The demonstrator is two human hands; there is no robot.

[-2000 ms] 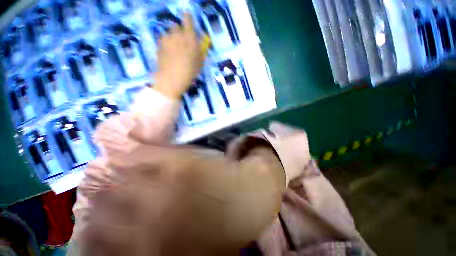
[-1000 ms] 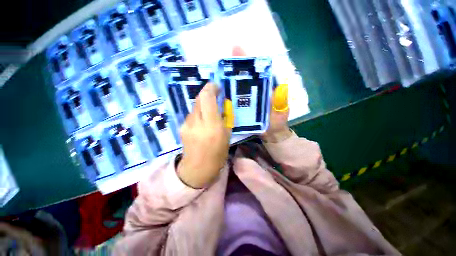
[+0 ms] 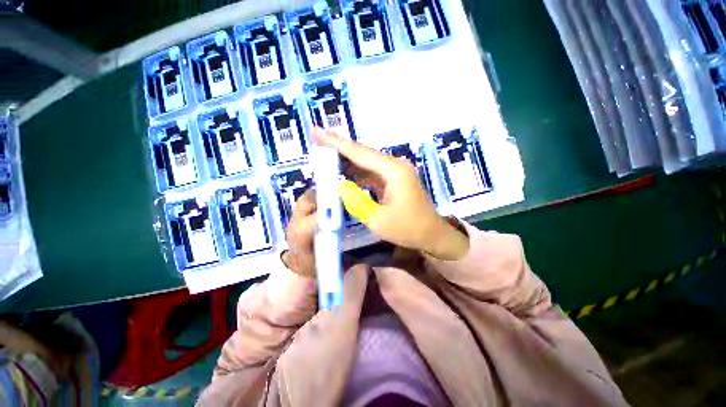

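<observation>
My left hand [image 3: 301,234] and my right hand [image 3: 406,199], with a yellow finger cot, hold pale blister-packed units [image 3: 329,266] upright between them. They are seen edge-on as a thin slab in two parts, one above the other; their faces are hidden. My right hand covers part of the tray. Rows of blister-packed units [image 3: 231,143] with black and white faces lie on the white tray [image 3: 438,89]. White surface shows at the right of the middle row.
Stacked clear-edged trays [image 3: 601,87] lie at the right of the green bench [image 3: 95,183]. Another tray edge [image 3: 24,258] shows at the far left. A red stool [image 3: 147,338] and a person's striped sleeve [image 3: 28,381] are at the lower left. Yellow-black floor tape [image 3: 637,292] runs at the lower right.
One second ago, the two units faced up side by side in my hands; now they are edge-on, further left in view. The tray and bench have shifted right and down in view.
</observation>
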